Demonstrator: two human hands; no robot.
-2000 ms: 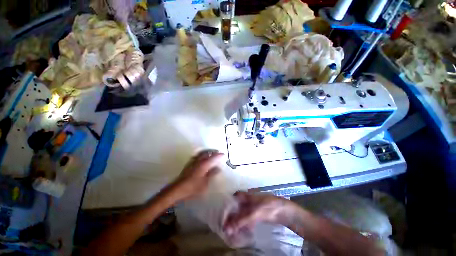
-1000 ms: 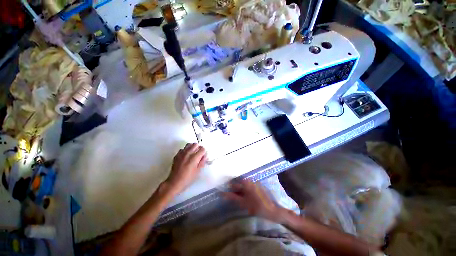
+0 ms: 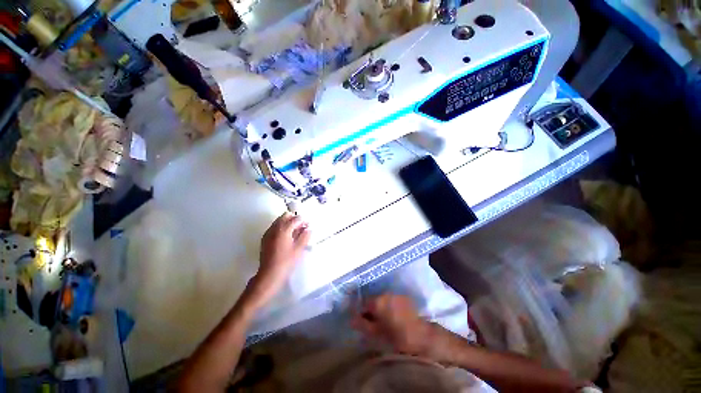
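The white lockstitch sewing machine [image 3: 361,115] has a blue stripe and a black control panel. Its presser foot and needle area [image 3: 311,192] is brightly lit. My left hand [image 3: 284,242] lies on the bed just in front of and left of the presser foot, fingers bent close together; whether they pinch cloth is not clear. My right hand [image 3: 388,318] is below the front table edge, slightly blurred, with fingers closed on a sheer white fabric piece [image 3: 342,295]. The fabric hangs over the edge and nearly vanishes against the white table.
A black smartphone [image 3: 438,196] lies on the bed right of the needle. A small blue tool [image 3: 361,162] lies under the arm. A tape rule [image 3: 476,222] runs along the front edge. A pale fabric bundle [image 3: 538,269] lies below it. Tan cloth heaps [image 3: 61,146] lie left.
The view has shifted nearer the machine and tilted. My left hand has moved from the bed's front edge towards the presser foot. My right hand has moved lower, away from the table edge.
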